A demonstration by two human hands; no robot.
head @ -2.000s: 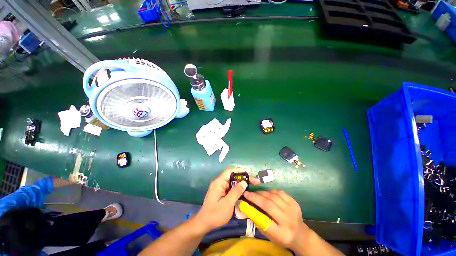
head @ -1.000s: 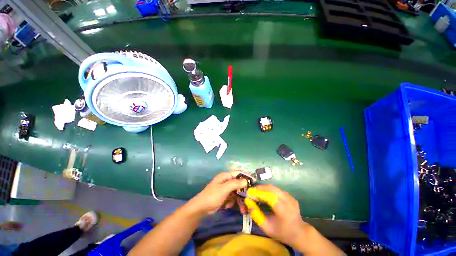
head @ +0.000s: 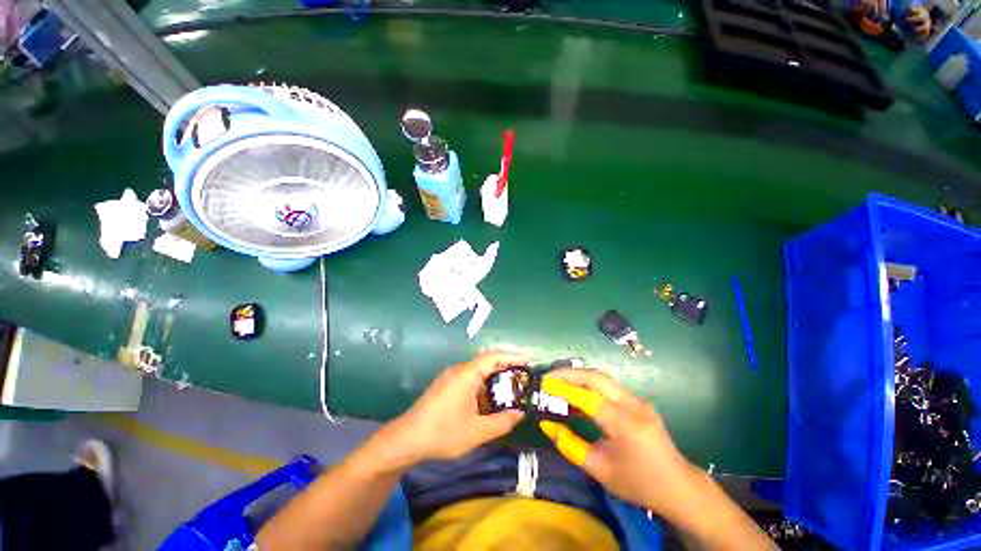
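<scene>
My left hand [head: 457,404] holds a black rounded device housing [head: 503,390] with white and gold patches, above the bench's front edge. My right hand [head: 629,436] is beside it. Yellow pieces [head: 572,395] cover its index finger and thumb and look like finger covers. These fingers hold a small black part [head: 552,403] with a white patch, against or very near the housing's right side. Two more housings lie on the bench, one right of centre [head: 577,263] and one at left [head: 246,320]. A flat piece behind my right fingers is mostly hidden.
The green bench [head: 645,161] bears a light-blue fan [head: 285,199], blue bottle [head: 439,185], red-handled item [head: 505,161], crumpled wipe [head: 457,282], two black tailed pieces [head: 619,326] [head: 688,309] and blue stick [head: 744,323]. A blue bin [head: 839,377] of parts stands right. Hands [head: 914,22] show far right.
The view has shifted slightly. The housing's patched face now shows, and the black part appears between it and my right fingers. The yellow-covered fingers have spread apart and sit farther right.
</scene>
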